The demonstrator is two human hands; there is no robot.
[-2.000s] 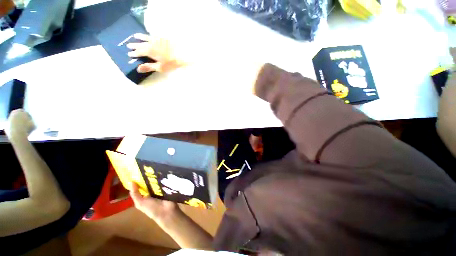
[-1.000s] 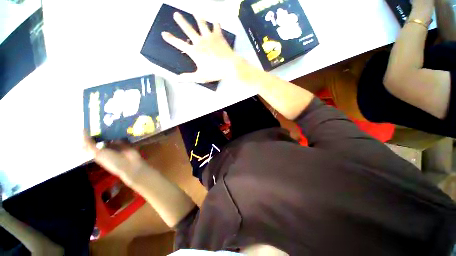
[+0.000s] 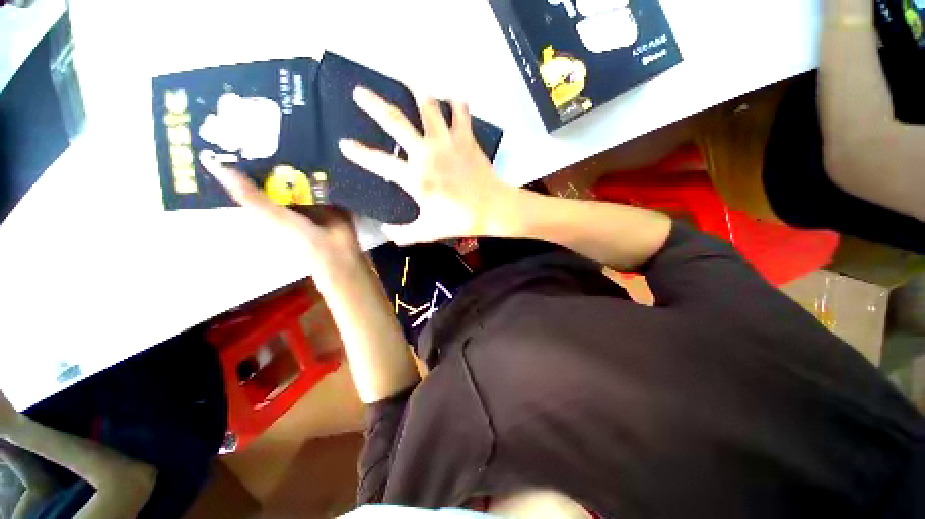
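The printed black outer box (image 3: 241, 122) lies on the white table, its earbuds picture facing up. My left hand (image 3: 304, 225) is at its near edge, one finger reaching over the printed face. The plain black dotted inner box (image 3: 355, 96) lies against the outer box's right end. Whether it is partly inside cannot be told. My right hand (image 3: 436, 172) lies over the inner box with fingers spread, holding it at the top and near edge. Part of the inner box is hidden under this hand.
Another printed box (image 3: 593, 66) lies on the white table (image 3: 112, 274) to the right. A dark flat sheet (image 3: 36, 112) is at far left. Other people's arms (image 3: 872, 122) show at right and lower left. Red stools (image 3: 269, 355) and a brown carton (image 3: 847, 309) are below.
The outer box, held beside my lap two seconds ago, is now on the table against the inner box. My right hand and the inner box have come close to it.
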